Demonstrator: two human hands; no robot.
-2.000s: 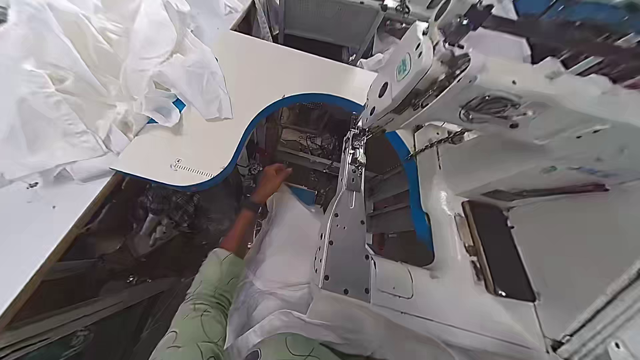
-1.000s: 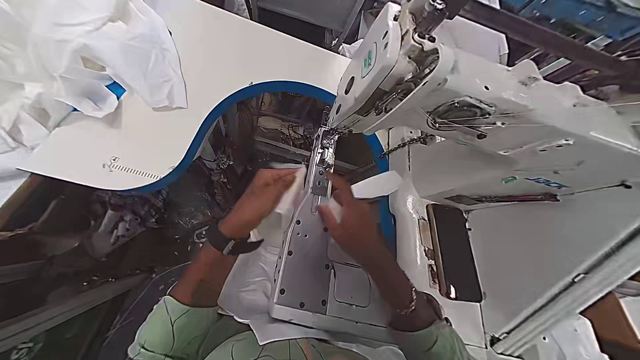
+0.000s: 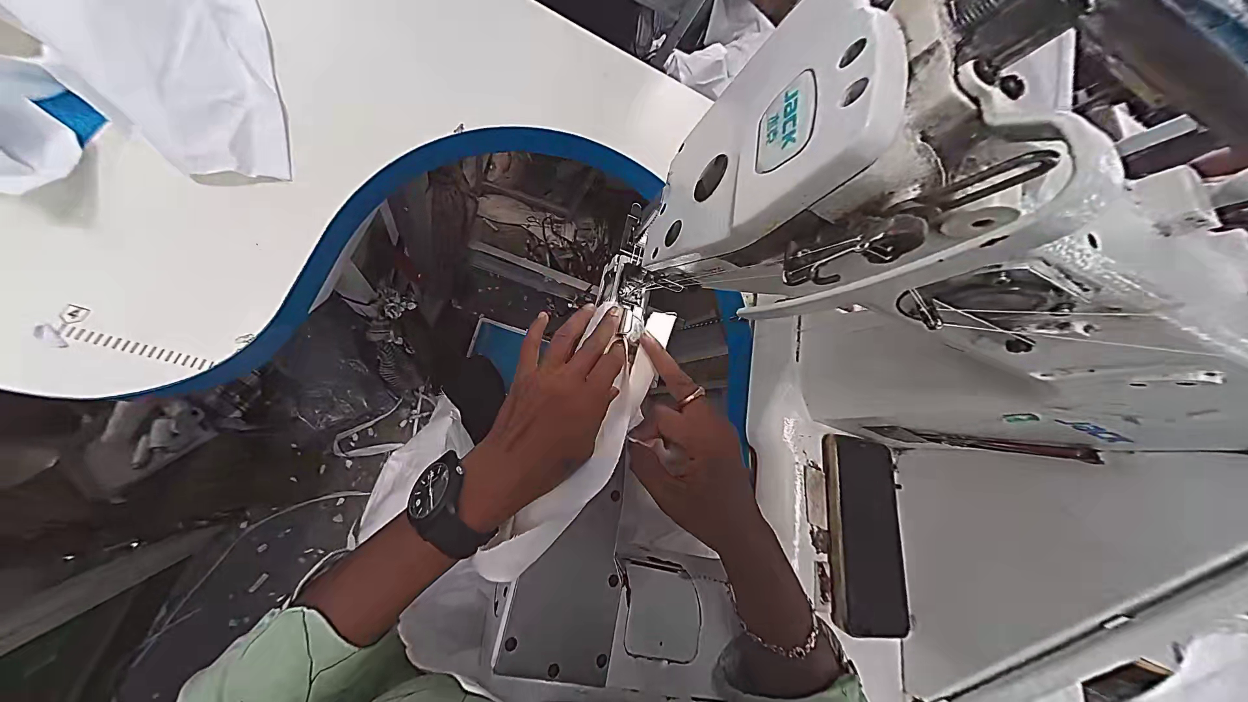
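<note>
White fabric [image 3: 575,497] lies over the narrow arm of a Jack industrial sewing machine [image 3: 809,146], its upper end at the presser foot [image 3: 629,302]. My left hand [image 3: 556,400], with a black watch on the wrist, rests on the fabric with its fingers spread and their tips beside the foot. On the other side, my right hand [image 3: 692,439], wearing a ring, points its index finger at the cloth edge near the foot. Its other fingers are curled at the fabric, and a small fold shows between thumb and fingers. The needle itself is too small to make out.
A white table [image 3: 292,88] with a curved blue edge borders the machine on the left. White cloth [image 3: 214,107] lies on it at the upper left. A dark phone-like slab [image 3: 866,536] lies at the right. Thread lines run along the machine head.
Two seconds ago only my left hand showed, near the cloth's end beyond the machine arm. Both hands have since come together at the arm, and the fabric now lies at the presser foot.
</note>
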